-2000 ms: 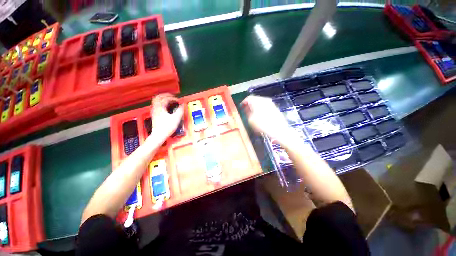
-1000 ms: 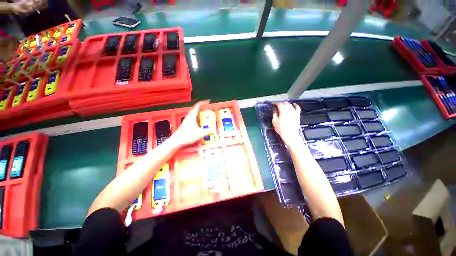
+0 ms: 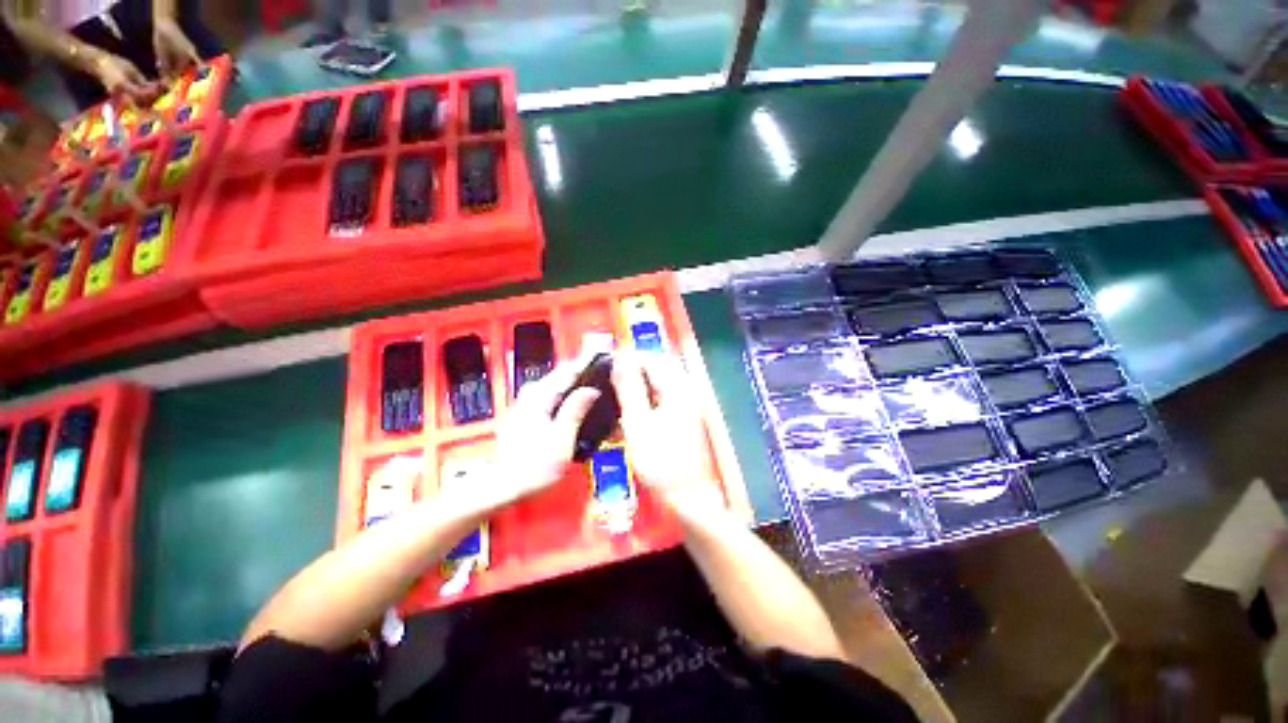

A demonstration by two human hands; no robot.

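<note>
My left hand (image 3: 541, 441) and my right hand (image 3: 664, 427) meet over the red tray (image 3: 530, 544). Both hold a black phone-sized piece (image 3: 598, 413) tilted between their fingers; fingers hide part of it, and I cannot tell if a phone body is under it. Three black keypad phones (image 3: 466, 379) lie face up in the tray's upper left pockets. A yellow phone body with a blue rectangle (image 3: 646, 325) lies upper right, another (image 3: 610, 480) lower right, and two more, partly washed out by glare, lower left. The clear blister tray (image 3: 833, 526) with black covers (image 3: 949, 446) is to the right.
Stacked red trays (image 3: 374, 269) with black phones, and trays of yellow phones (image 3: 151, 240), stand back left. A red tray (image 3: 78, 565) is at left. A grey post (image 3: 904, 148) rises behind the blister tray. A person's hands (image 3: 134, 71) show far left. Cardboard (image 3: 1081, 622) is lower right.
My right hand has left the blister tray and joined my left hand over the red tray. A black piece now shows between them. A third black phone is now uncovered in the upper row.
</note>
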